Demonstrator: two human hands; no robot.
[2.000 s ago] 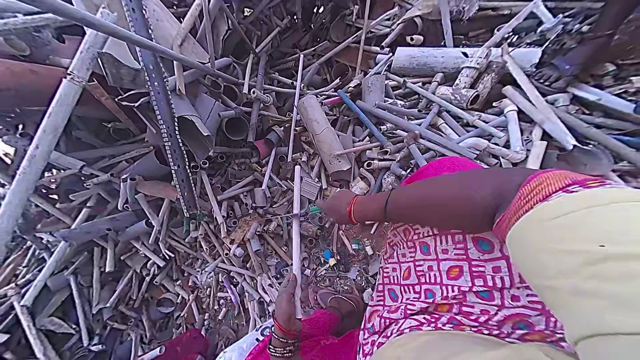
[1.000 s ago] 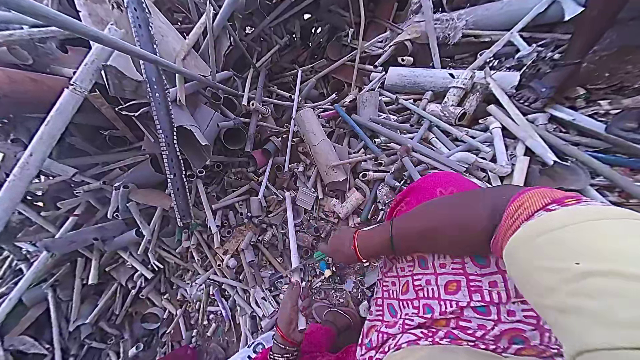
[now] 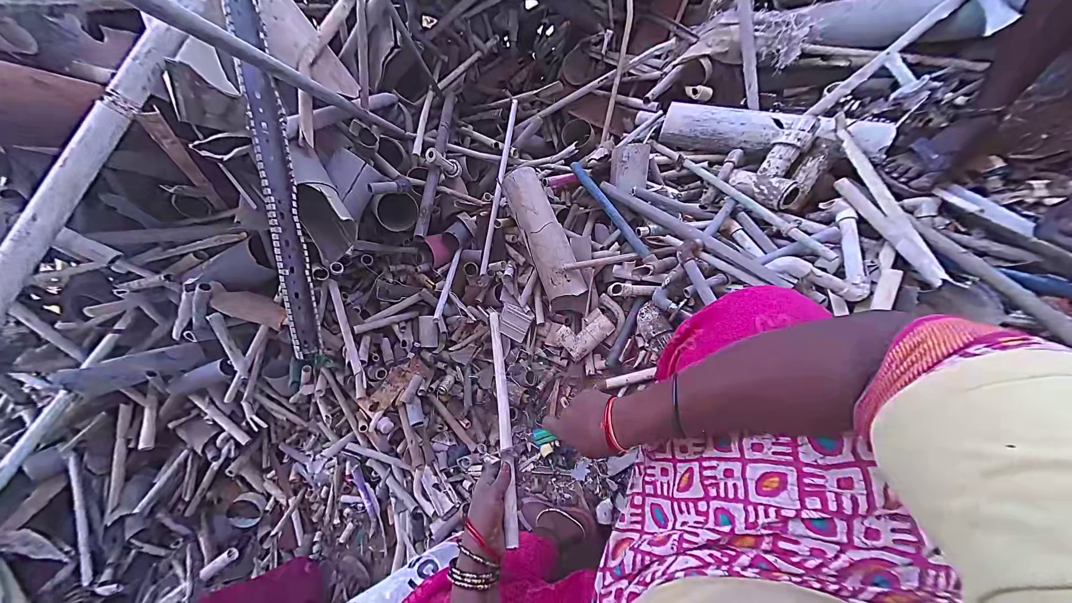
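A thin whitish pipe point(image 3: 501, 377) stands nearly upright in the view, its lower part against the fingers of my left hand point(image 3: 488, 502), which wears bangles and a red thread. My left hand is closed around that pipe near its lower end. To the right, my right hand point(image 3: 578, 423), with a red band at the wrist, is closed on a small green object point(image 3: 543, 436); most of that object is hidden by the fingers. Small pipe pieces and fittings lie below and between both hands.
Scrap pipes surround me. A wide broken pipe point(image 3: 544, 234) lies ahead, a blue pipe point(image 3: 611, 209) beside it. A perforated dark strip point(image 3: 280, 184) and a long pale pipe point(image 3: 75, 151) slant at the left. Another person's foot point(image 3: 930, 159) is at the upper right.
The thin pipe and my left hand have shifted a little relative to the heap. My right hand stays close to the pipe. The other person's leg at the upper right has moved.
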